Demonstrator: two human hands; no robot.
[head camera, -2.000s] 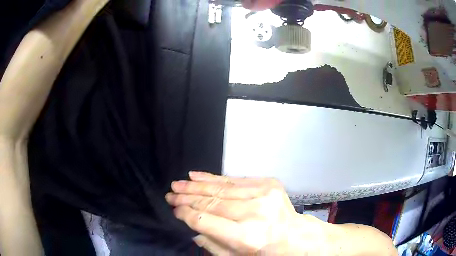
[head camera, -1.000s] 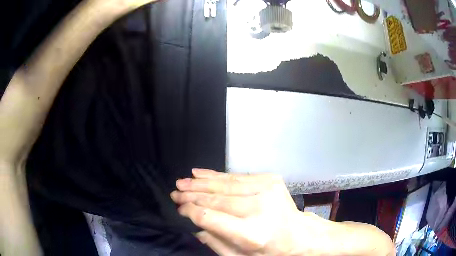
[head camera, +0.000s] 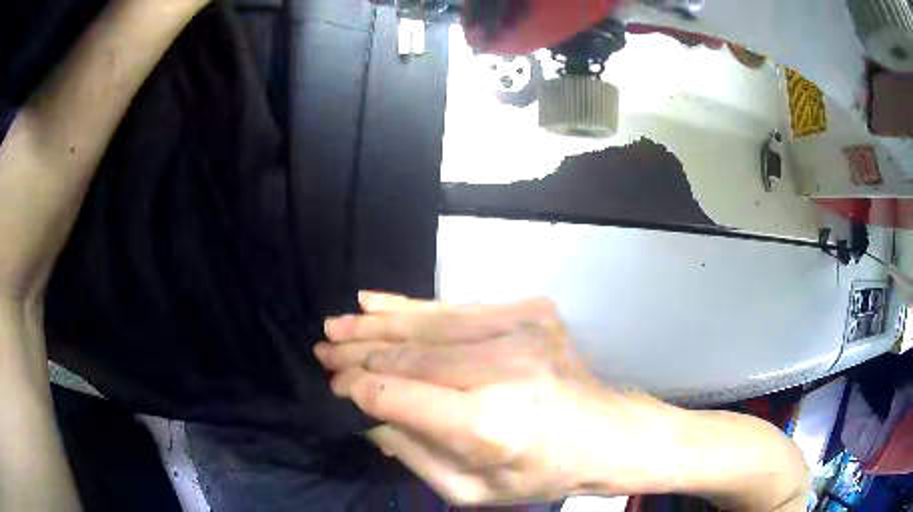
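Note:
A black garment (head camera: 200, 240) spreads over the left of the table and down over its front edge. Its flat doubled border (head camera: 395, 200) runs straight up to the small metal presser foot (head camera: 411, 38) at the top. My right hand (head camera: 461, 375) lies on the cloth near the table's front edge, fingers pointing left and close together, thumb underneath at the cloth's edge. My left forearm crosses the left side; my left hand is cut off by the top edge.
The red machine head (head camera: 536, 22) and a ribbed cream dial (head camera: 579, 105) hang over the bed at the top. A dark ragged-edged strip (head camera: 631, 185) lies right of the garment. A bobbin winder plate (head camera: 867, 312) is at the right end.
The view has shifted, showing more of the red head. My right hand and the cloth under it have moved a little up towards the machine.

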